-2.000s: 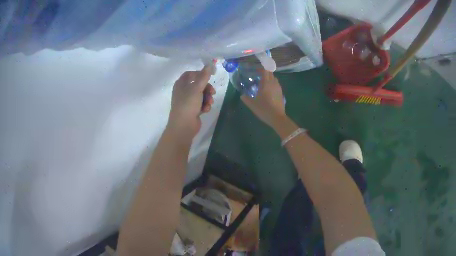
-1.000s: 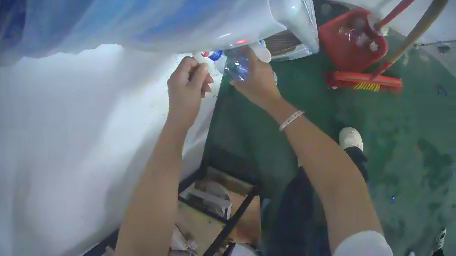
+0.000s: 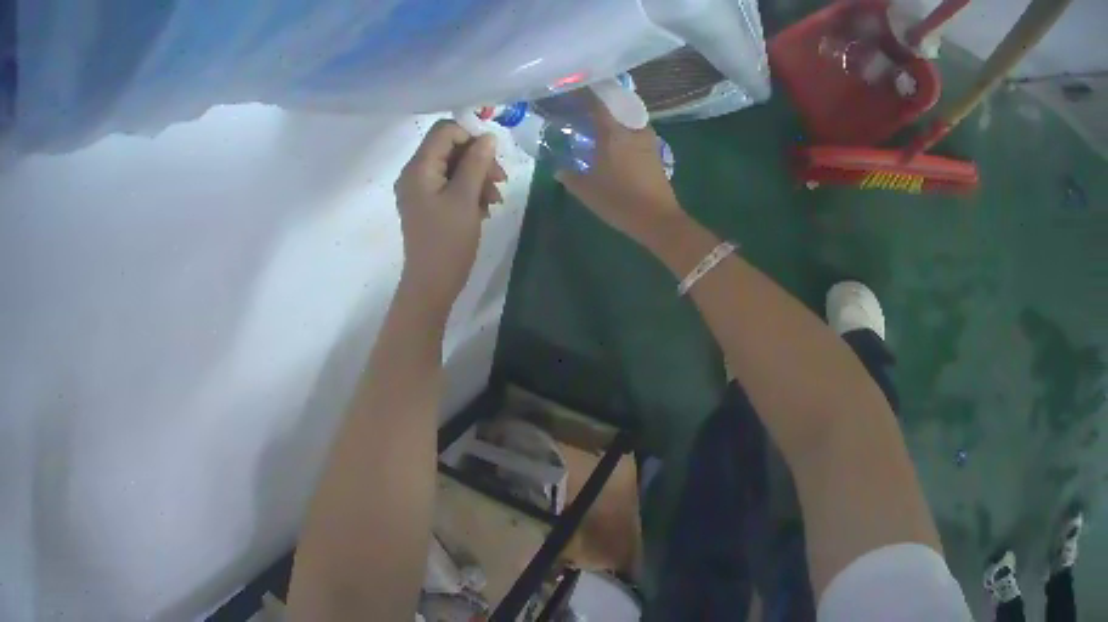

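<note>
My right hand (image 3: pixel 626 176) is closed around a clear bluish water bottle (image 3: pixel 565 146), held tilted under the front of the water cooler (image 3: pixel 717 37). The bottle's blue neck ring (image 3: pixel 513 114) is beside a small white and red dispenser tap (image 3: pixel 482 114). My left hand (image 3: pixel 444 182) has its thumb and forefinger pinched at the tap, its other fingers curled. The fingertips are small and partly hidden. A red light (image 3: pixel 567 82) glows on the cooler above the bottle. The water level cannot be told.
A large blue translucent jug (image 3: pixel 280 49) fills the top left. A red dustpan (image 3: pixel 851 73) and red broom (image 3: pixel 887 167) with yellow bristles stand on the green floor at right. A dark-framed rack (image 3: pixel 571 522) holds items below. Another person's shoes (image 3: pixel 1004 577) show at lower right.
Both hands and the bottle have shifted slightly up and left in the picture, along with the cooler. The bottle stays at the tap. Another person's shoes and lower legs show more at lower right.
</note>
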